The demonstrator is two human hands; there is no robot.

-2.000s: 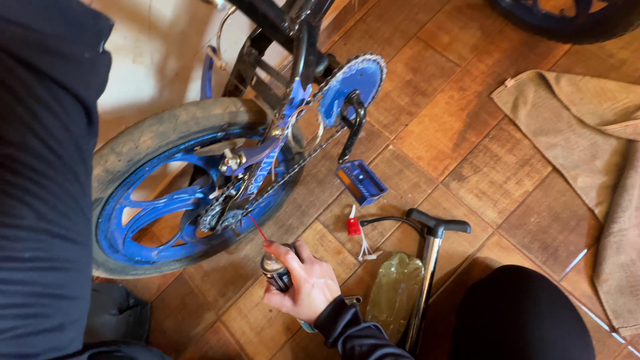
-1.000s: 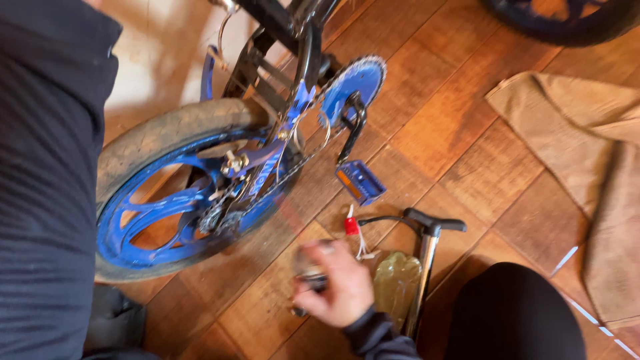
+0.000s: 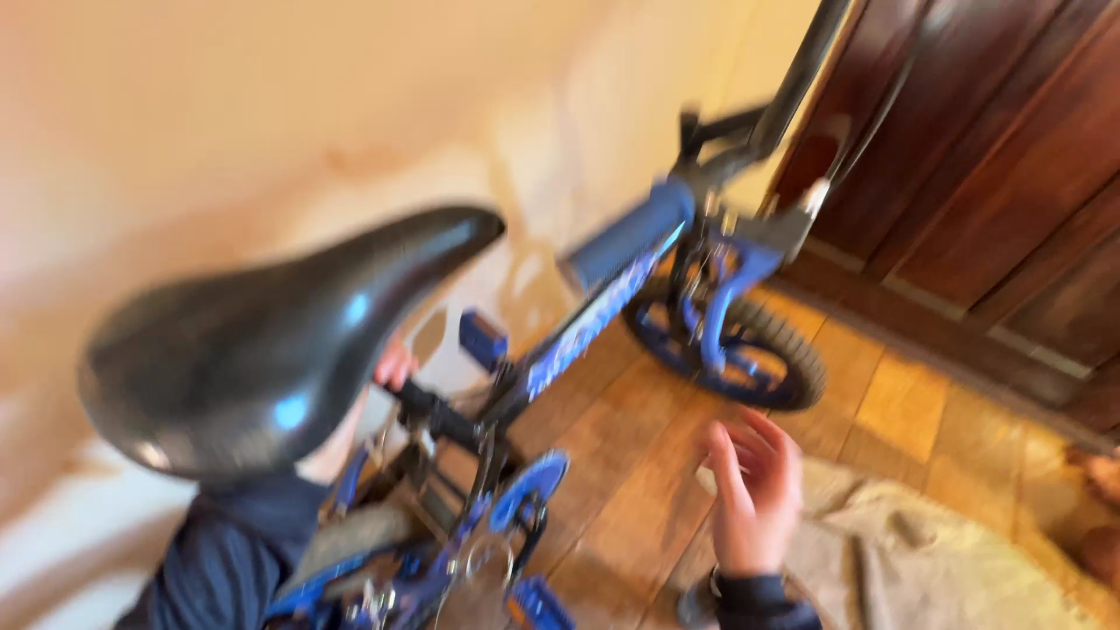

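A small blue and black bicycle stands beside the wall, its black saddle (image 3: 262, 350) at the left. My left hand (image 3: 396, 363) is under the saddle near the seat post, mostly hidden behind it; its grip cannot be made out. At the lower right, my right hand (image 3: 754, 494) is raised with fingers apart and curved, holding nothing. Between the hands run the blue frame tube (image 3: 595, 328) and the blue chainring (image 3: 529, 490). The front wheel (image 3: 779, 359) is beyond my right hand. The rear tire (image 3: 359, 534) shows partly at the bottom.
A pale wall (image 3: 350, 114) rises behind the bicycle. A dark wooden door (image 3: 989, 175) is at the upper right. On the tiled floor (image 3: 612, 455) a beige cloth (image 3: 919, 551) lies at the lower right. Part of a person's foot (image 3: 1098, 472) shows at the right edge.
The view has swung up to the saddle and front wheel. The spray can my right hand held is out of it now. My left hand has come into view beneath the saddle.
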